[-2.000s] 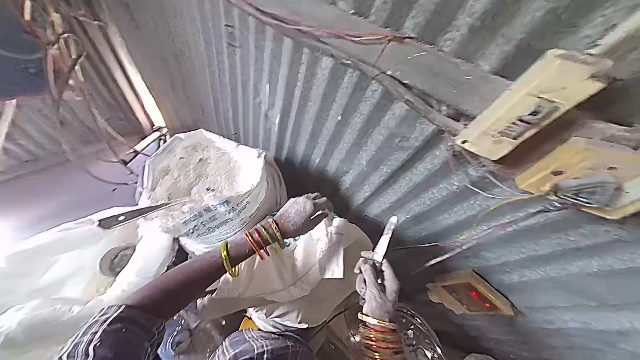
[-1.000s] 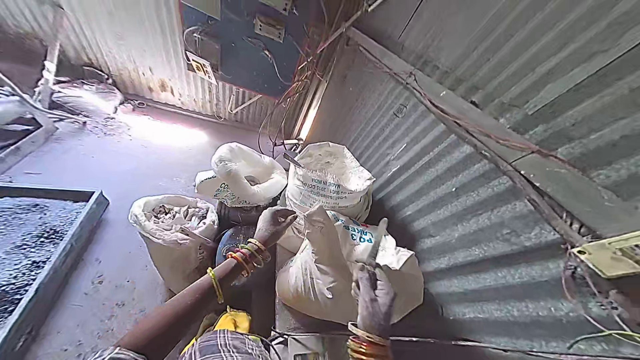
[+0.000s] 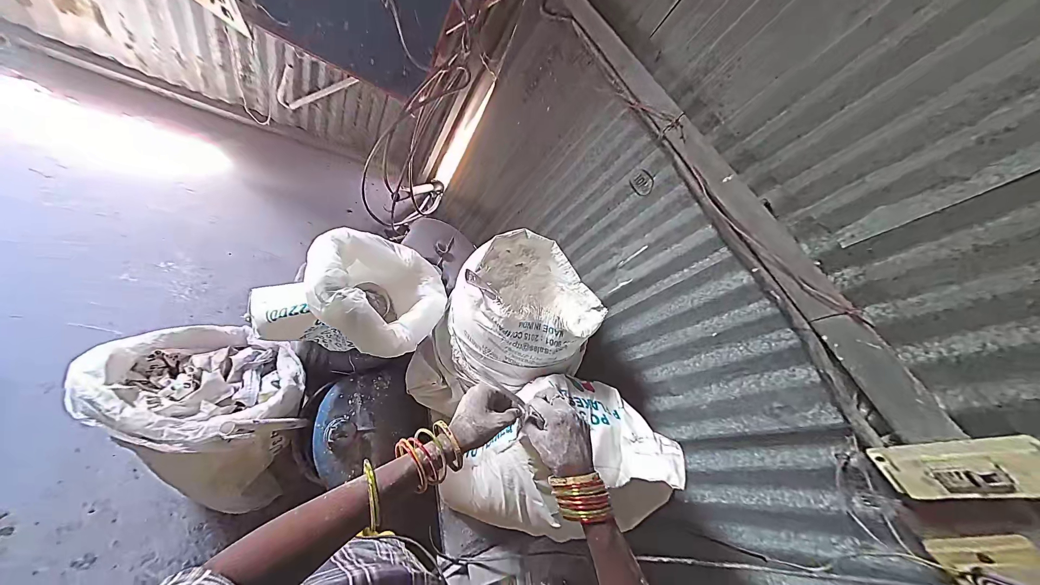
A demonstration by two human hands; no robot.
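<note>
Both of my hands are powdery and meet over a white printed sack [image 3: 504, 487] that leans by the corrugated wall. My left hand [image 3: 485, 416] has its fingertips pinched, and my right hand [image 3: 558, 431] is closed against them. Whether the fingertips hold the sack's edge or some small thing, I cannot tell. Just behind stands an open sack of pale powder [image 3: 524, 272], with a knife-like blade [image 3: 481, 284] at its left rim. The pale stick-like tool seen earlier in my right hand is not visible there.
On the left stand a sack of scraps [image 3: 195, 382], an open white bag [image 3: 406, 305] and a blue drum [image 3: 349, 431]. Corrugated metal [image 3: 715, 390] rises on the right, with a switch box [image 3: 959, 467]. Loose cables [image 3: 414, 122] hang at the back corner.
My hands, apart in both earlier frames, are now together at the front sack. The upright pale tool in my right hand has gone from sight. The view has swung left since the oldest frame.
</note>
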